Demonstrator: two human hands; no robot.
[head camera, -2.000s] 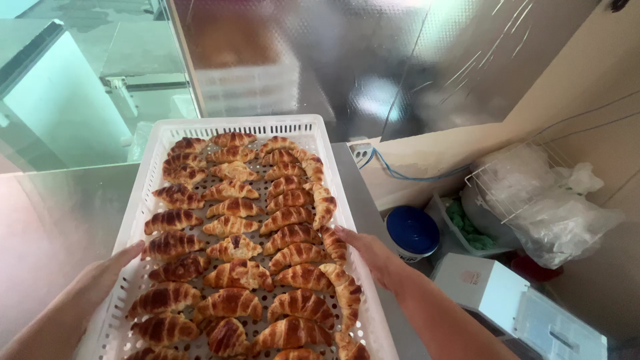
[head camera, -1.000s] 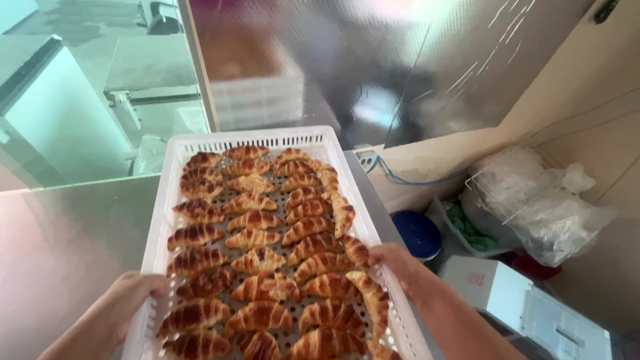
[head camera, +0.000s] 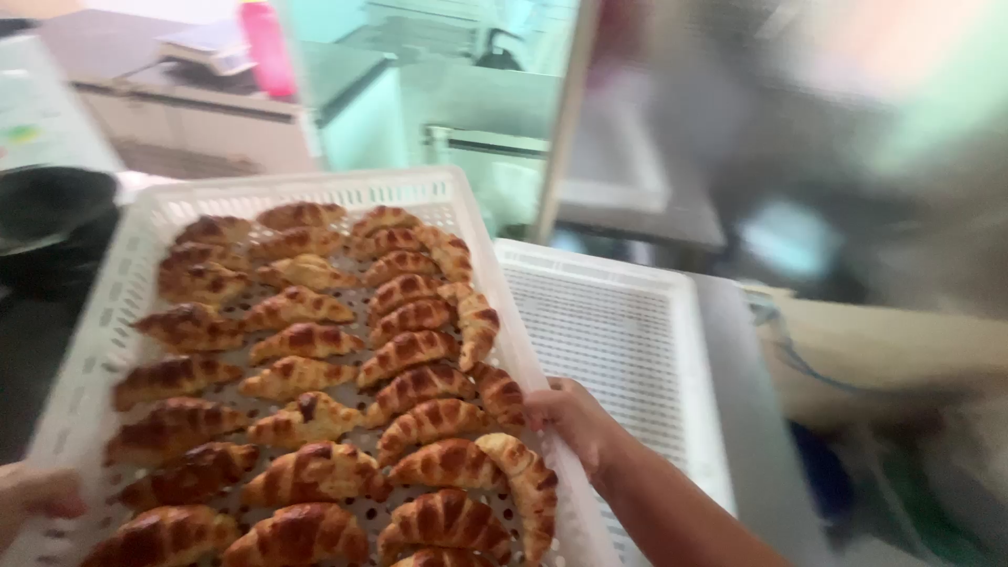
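Observation:
A white perforated plastic crate (head camera: 303, 183) full of baked croissants (head camera: 307, 472) fills the left and middle of the view, tilted a little. On its right rim my right hand (head camera: 571, 421) is closed, with the fingers over the edge. My left hand (head camera: 35, 492) holds the left rim at the lower left and is blurred and partly cut off by the frame. The croissants lie in several rows, with a few turned lengthwise along the right side. Beneath and to the right, a second white perforated crate (head camera: 614, 339) rests on the steel counter, its mesh floor showing.
The steel counter (head camera: 732, 378) runs along the right of the second crate. At the left stands a dark round bowl (head camera: 55, 205). Beyond are a glass pane, a pink bottle (head camera: 266, 49) and a book-like item (head camera: 206, 49). A blue cable (head camera: 811, 366) hangs at the right.
The held crate has moved left with both hands on it, and the second crate has come into view on the counter. The view has swung to the left.

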